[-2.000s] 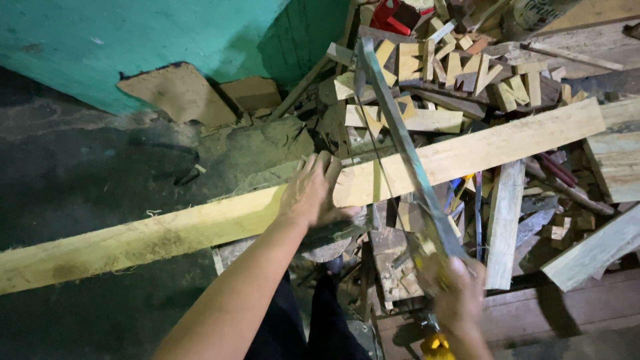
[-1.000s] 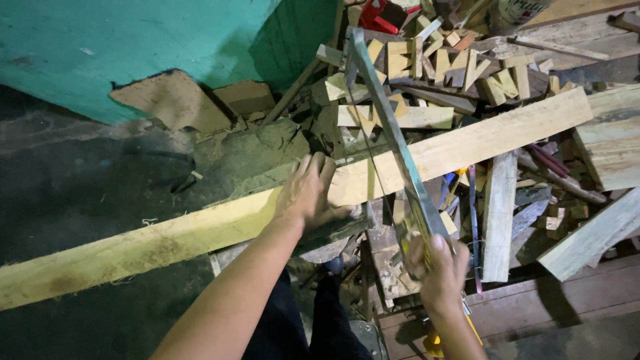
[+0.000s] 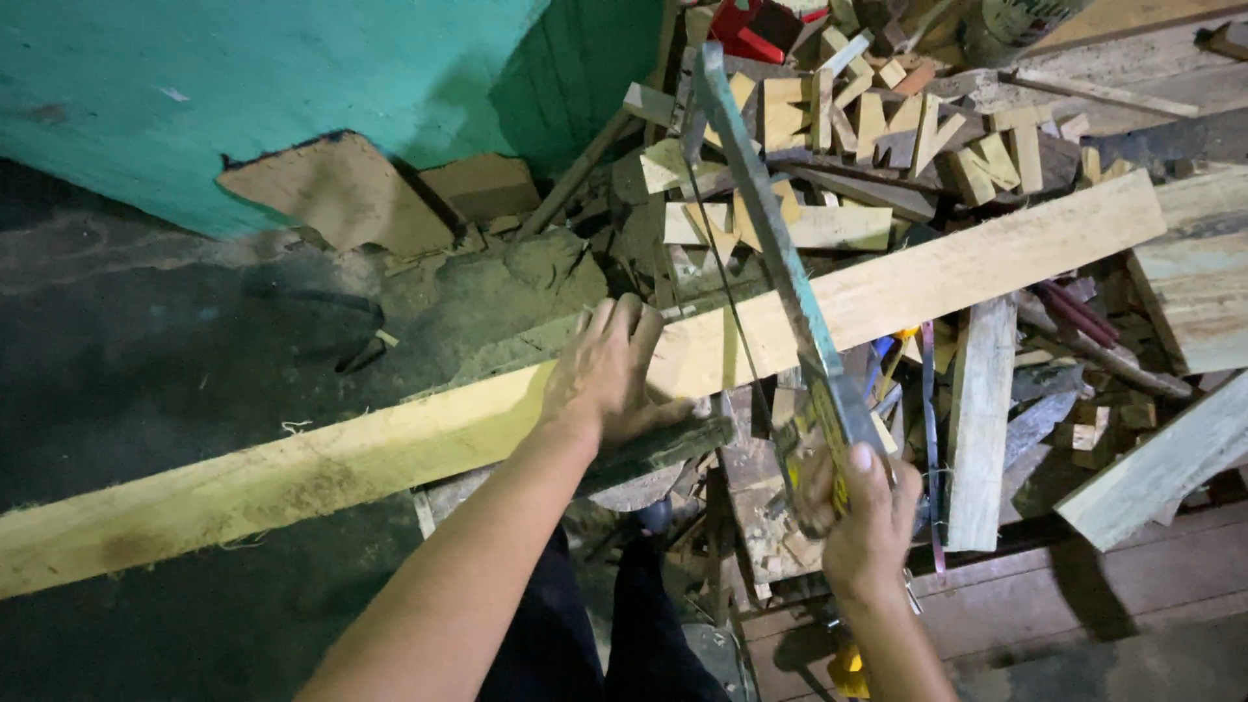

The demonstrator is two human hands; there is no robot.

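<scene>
A long pale wooden board (image 3: 975,252) runs across the view, from the lower left up to the right. Gripping it near its middle, my left hand (image 3: 609,375) has its fingers over the far edge and its thumb at the near side. My right hand (image 3: 868,517) is closed around the handle of a bow saw (image 3: 770,214) with a worn metal frame. The saw stands across the board, to the right of my left hand, its thin blade on the left side of the frame. Whether the blade has cut into the wood cannot be told.
Small wood offcuts (image 3: 882,127) are heaped beyond the board. Wider planks (image 3: 985,419) lie at the right. A dark wooden support (image 3: 663,448) sits under the board by my left hand. Broken brown sheets (image 3: 341,190) lean on the green wall (image 3: 244,88).
My right hand and the saw have shifted slightly along the saw's length between frames. My left hand has stayed in place on the board.
</scene>
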